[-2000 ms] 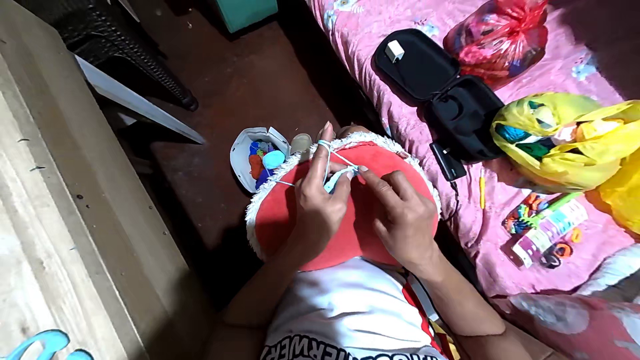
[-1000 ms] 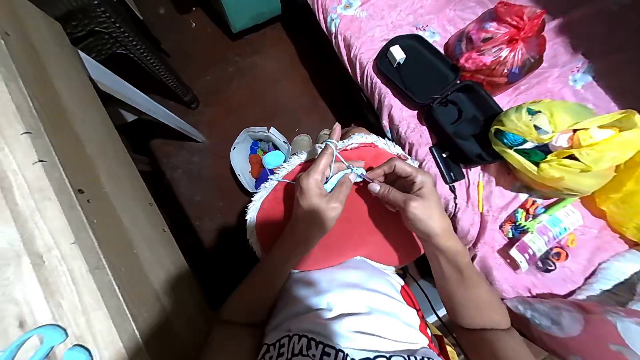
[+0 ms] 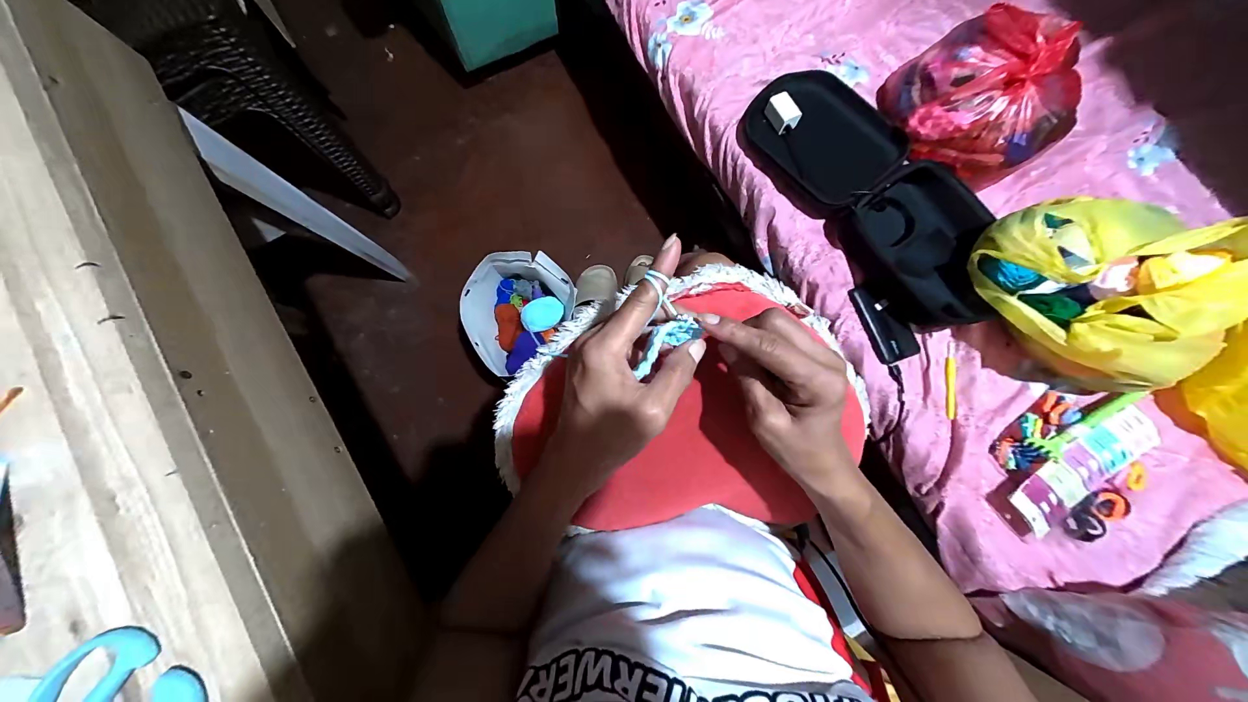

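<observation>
My left hand [image 3: 619, 385] pinches a small light blue crocheted piece [image 3: 673, 336] between thumb and fingers, with pale yarn looped around its raised index finger. My right hand [image 3: 790, 380] is closed at the piece's right edge, its fingertips around a thin crochet hook [image 3: 669, 308] whose tip meets the loop; most of the hook is hidden. Both hands are above a red cushion [image 3: 673, 468] with a fluffy white edge, on my lap. A white container [image 3: 483, 307] on the floor holds several coloured yarn balls, among them a light blue one [image 3: 542, 314].
On the pink bedspread [image 3: 936, 487] at right lie an open black case [image 3: 829, 136], a red plastic bag [image 3: 994, 93], a yellow bag of yarn [image 3: 1102, 322], a black device [image 3: 883, 327] and a yellow stick [image 3: 951, 387]. A wooden table [image 3: 117, 390] with light blue scissor handles [image 3: 117, 663] is at left.
My right hand's fingers have shifted at the edge of the crocheted piece, and the hand has turned somewhat. My left hand keeps the piece and the looped yarn in about the same place.
</observation>
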